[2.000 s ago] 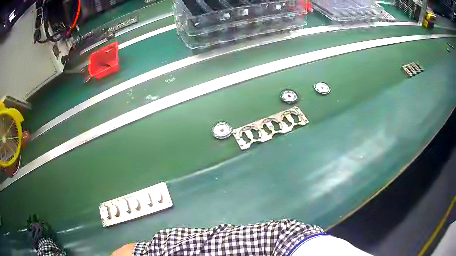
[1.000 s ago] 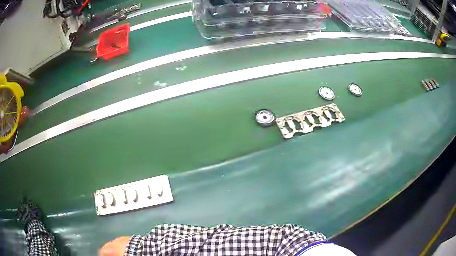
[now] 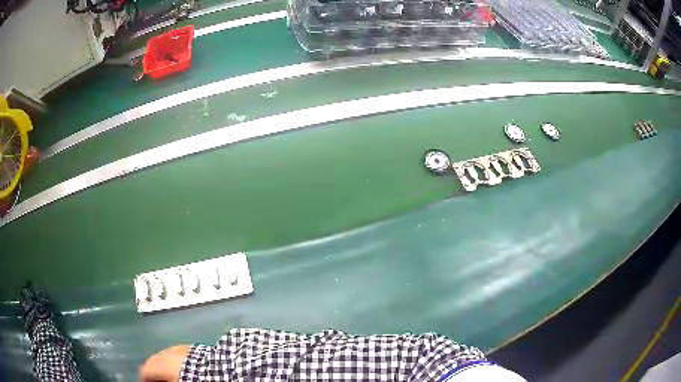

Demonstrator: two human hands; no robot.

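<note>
The metal frame plate (image 3: 496, 169) lies flat on the green surface right of centre, its large openings showing green through them. One round disc part (image 3: 437, 161) lies at its left end, and two more, one here (image 3: 514, 133) and one here (image 3: 550, 131), lie just beyond it. The pale fixture plate (image 3: 195, 283) lies at the lower left. My left hand (image 3: 34, 300), in a dark glove, is small at the far left edge; its fingers are unclear. My right hand (image 3: 166, 365), bare, is cut off by the bottom edge below the fixture plate; its fingers are hidden.
A red bin (image 3: 168, 52) sits at the back left, and clear trays (image 3: 388, 26) stand at the back. A yellow fan (image 3: 13, 145) is at the left edge. A small slotted metal part (image 3: 644, 130) lies far right. Pale metal strips (image 3: 321, 114) run lengthwise.
The frame plate and the discs have shifted right in the view, away from the fixture plate. My hands stay near the bottom left, with the right one slightly further left.
</note>
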